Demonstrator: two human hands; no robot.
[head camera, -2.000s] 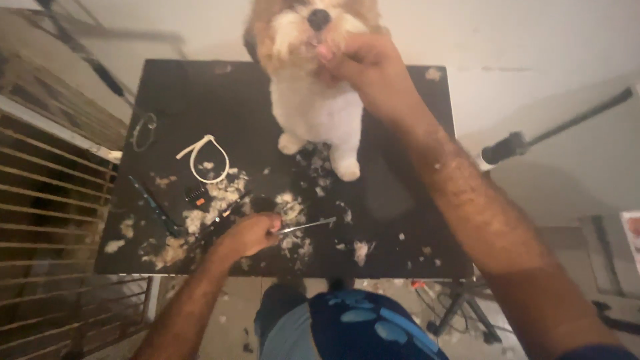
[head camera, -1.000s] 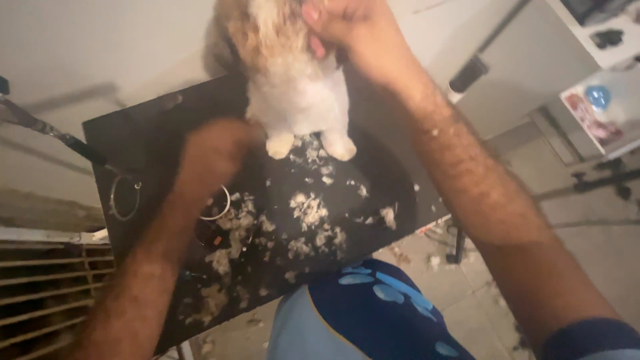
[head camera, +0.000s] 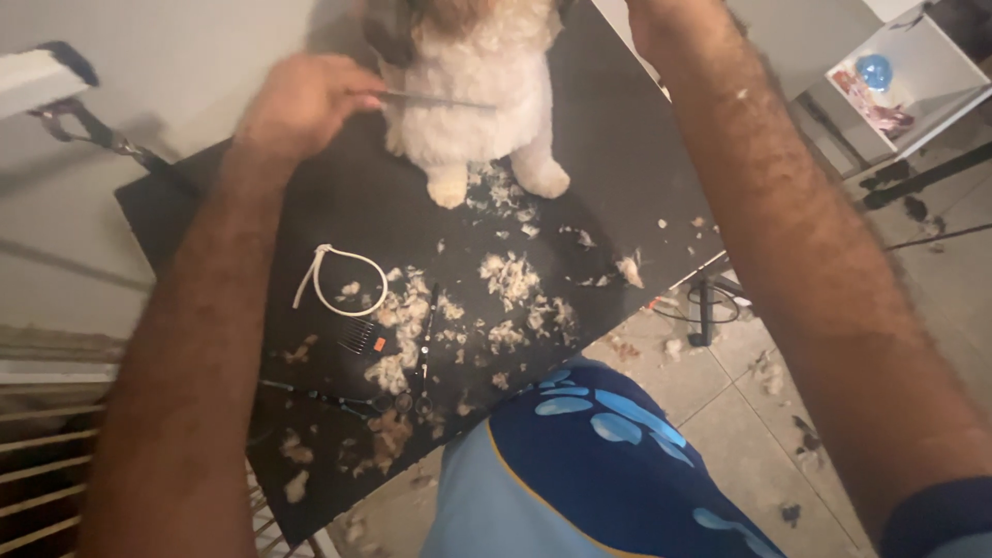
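A small dog (head camera: 480, 101) with white chest and legs sits on the black grooming table (head camera: 612, 178); its head is cut off by the top edge. My left hand (head camera: 306, 101) grips a thin metal grooming comb (head camera: 438, 99), which lies across the dog's chest. At the top edge my right hand (head camera: 666, 19) is only partly in view, and its fingers are hidden. Lower on the table are a white looped band (head camera: 385, 291), a black clipper guard comb (head camera: 358, 336) and two pairs of scissors (head camera: 426, 349), (head camera: 341, 400).
Clumps of cut hair (head camera: 508, 280) are scattered over the table. A clamp on an arm (head camera: 116, 139) reaches in from the left, above a barred cage (head camera: 46, 449). At right stands a white open box (head camera: 907, 93). A black table leg foot (head camera: 701, 314) and cable are below.
My left hand has gone from low over the table up to the dog's chest with the comb. The view has turned and shifted. My right hand, earlier at the dog's muzzle, is now mostly out of frame.
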